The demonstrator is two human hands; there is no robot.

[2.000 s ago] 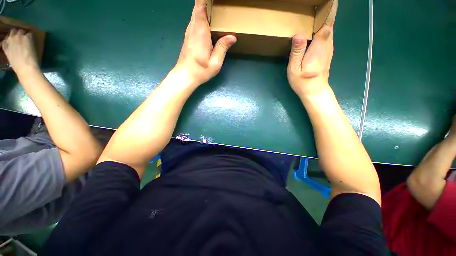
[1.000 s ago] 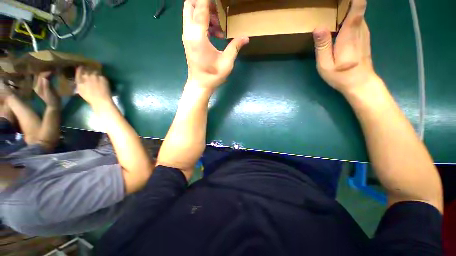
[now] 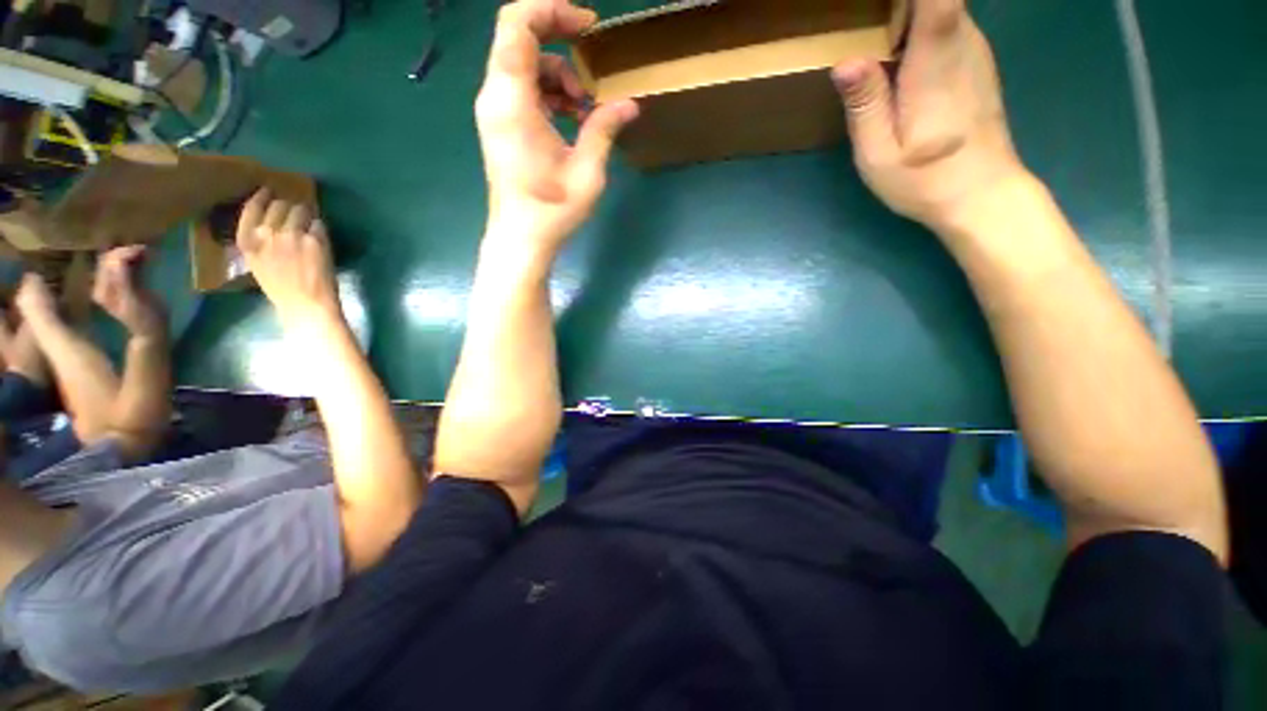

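Note:
A plain brown cardboard mailer box [image 3: 743,118] is at the top centre, cut off by the picture's upper edge. Its near wall faces me, and its visible inside is shadowed, so I cannot tell its contents. My left hand [image 3: 546,153] holds the box's left end, thumb on the near wall and fingers at the rim and side. My right hand [image 3: 931,132] holds the right end, thumb on the near wall, fingers partly hidden behind the box and cut off by the upper edge. The box is slightly tilted, its left end nearer me. Both hands are bare.
The green bench mat [image 3: 723,333] has a pale seam line [image 3: 1150,181] at right. At left, a person in a grey shirt [image 3: 209,542] reaches into another open brown box [image 3: 209,208]. Cables and equipment lie at the upper left, with a grey device [image 3: 285,21] beside them.
The box has tilted and shifted slightly left in my hands, showing more of its near wall. The view has swung left, bringing in the neighbour's box and equipment. The neighbour's hand has moved over that box.

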